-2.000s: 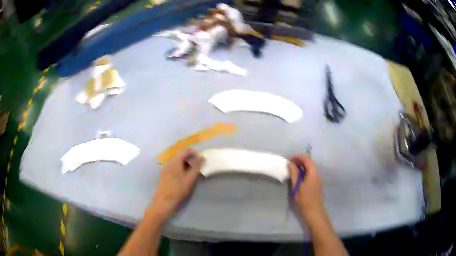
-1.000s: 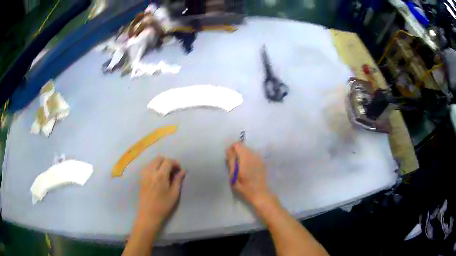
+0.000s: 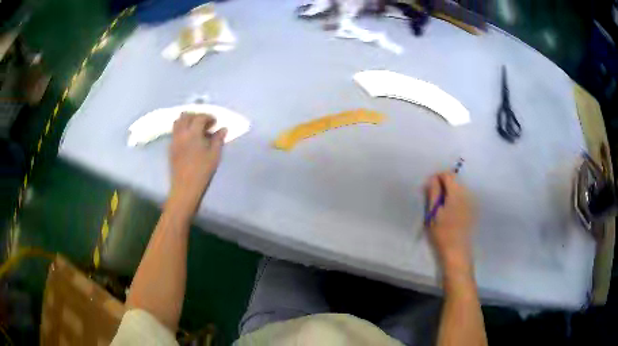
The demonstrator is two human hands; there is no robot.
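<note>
My left hand (image 3: 194,152) rests with bent fingers on the white curved stack of collar pieces (image 3: 152,125) at the left; whether it grips a piece is hidden. My right hand (image 3: 450,213) is above the table at the right and holds a thin blue-purple marking pencil (image 3: 436,205), its patterned end pointing up and away. The tan-yellow curved template (image 3: 328,124) lies on the cloth between my hands. A second pile of white collar pieces (image 3: 412,94) lies beyond it to the right.
Black scissors (image 3: 507,120) lie at the far right. A steam iron (image 3: 591,192) sits at the right end. A small bundle with tan patches (image 3: 201,35) lies far left, and fabric scraps (image 3: 366,30) at the far edge. A cardboard box (image 3: 78,304) stands on the floor at lower left.
The white piece held between both hands two seconds ago is gone from the near middle. My left hand has moved left onto the stack. My right hand still holds the pencil. The view has shifted.
</note>
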